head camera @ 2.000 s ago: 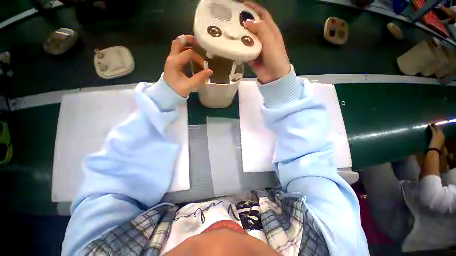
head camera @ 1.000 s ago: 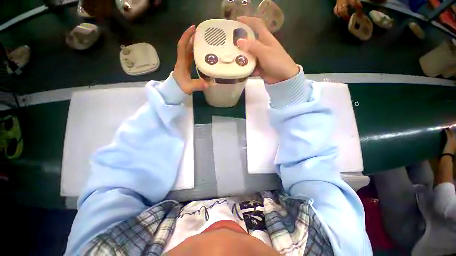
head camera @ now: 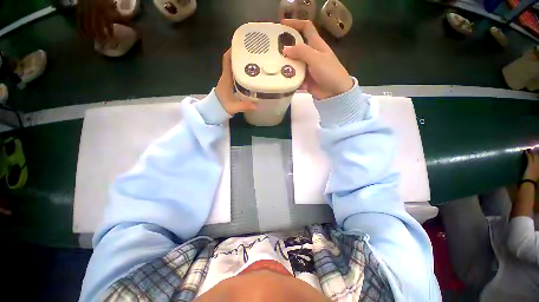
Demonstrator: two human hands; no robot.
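Note:
A cream face cover [head camera: 269, 58] with a dotted grille, a dark oval and two round dark eyes sits on top of the cup-shaped cream housing [head camera: 263, 112]. A dark band shows between them at the front. My right hand [head camera: 319, 62] holds the cover's right side, thumb beside the dark oval. My left hand [head camera: 229, 88] holds the left side, thumb across the front near the seam; its other fingers are mostly hidden behind the unit.
White pads [head camera: 153, 153] lie under both forearms, with a pale strip [head camera: 272, 183] between them. Several cream units [head camera: 337, 16] lie on the dark green belt. A person's arm [head camera: 528, 189] is at the right edge. A green fan [head camera: 13, 163] stands far left.
The cover, raised and tilted over the open housing two seconds ago, now rests on it. My left hand has closed in on the side. The belt units have shifted.

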